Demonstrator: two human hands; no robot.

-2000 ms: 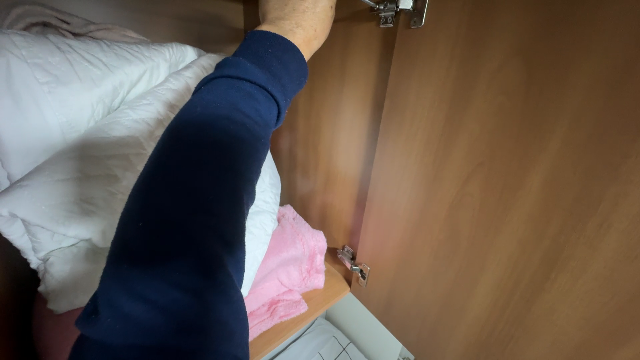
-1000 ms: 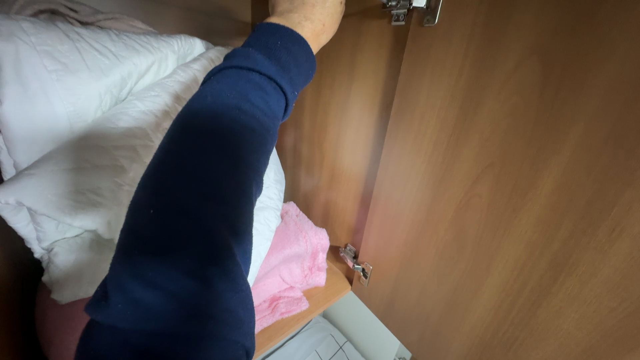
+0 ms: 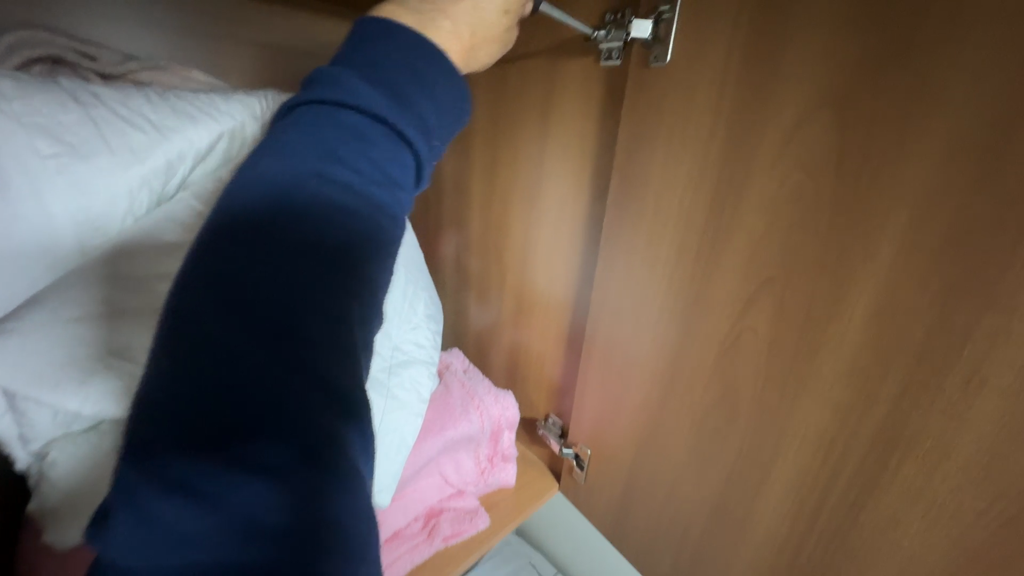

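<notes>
My left hand (image 3: 468, 32), in a dark blue sleeve, is at the top of the view, partly cut off by its edge. It is closed around a screwdriver (image 3: 565, 18), whose dark handle barely shows. The metal shaft points right, its tip at the upper metal cabinet hinge (image 3: 614, 36). That hinge joins the wooden side panel (image 3: 520, 216) to the wooden cabinet door (image 3: 800, 280). Lower down, a second metal hinge (image 3: 564, 446) sits at the same joint. My right hand is not in view.
White bedding (image 3: 88, 184) fills the left side, partly behind my forearm. A folded pink fluffy cloth (image 3: 464, 432) lies on the wooden shelf (image 3: 520, 500) near its front edge. A brownish cloth (image 3: 72, 54) is behind the bedding. Below the shelf is a pale surface (image 3: 572, 532).
</notes>
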